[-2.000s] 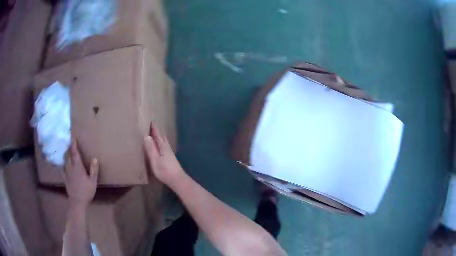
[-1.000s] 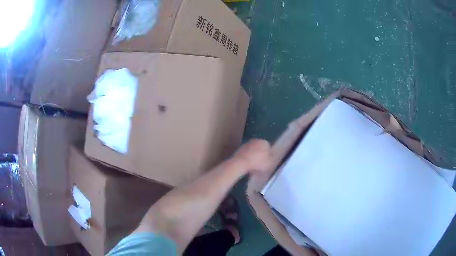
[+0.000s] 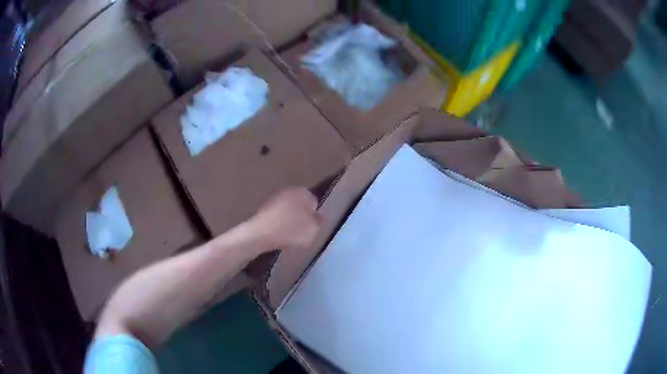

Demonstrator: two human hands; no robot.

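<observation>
An open cardboard carton (image 3: pixel 377 172) with bent brown flaps fills the lower right in front of me. Large white sheets (image 3: pixel 468 270) stand in it and rise above its rim. My left hand (image 3: pixel 292 219) is closed on the carton's left edge; its fingertips are hidden. The arm, with a light teal sleeve, reaches in from the lower left. My right hand is not in view.
Closed cartons with torn white patches, one in the middle (image 3: pixel 252 164) and one at left (image 3: pixel 142 241), lie beside my carton. A taped carton (image 3: pixel 84 117) stands far left. A yellow edge (image 3: pixel 486 77) and green material (image 3: pixel 468 29) are behind.
Both hands were on the closed carton; my left hand has since taken hold of the open carton's edge. The open carton now appears nearer the closed ones, and the view has turned.
</observation>
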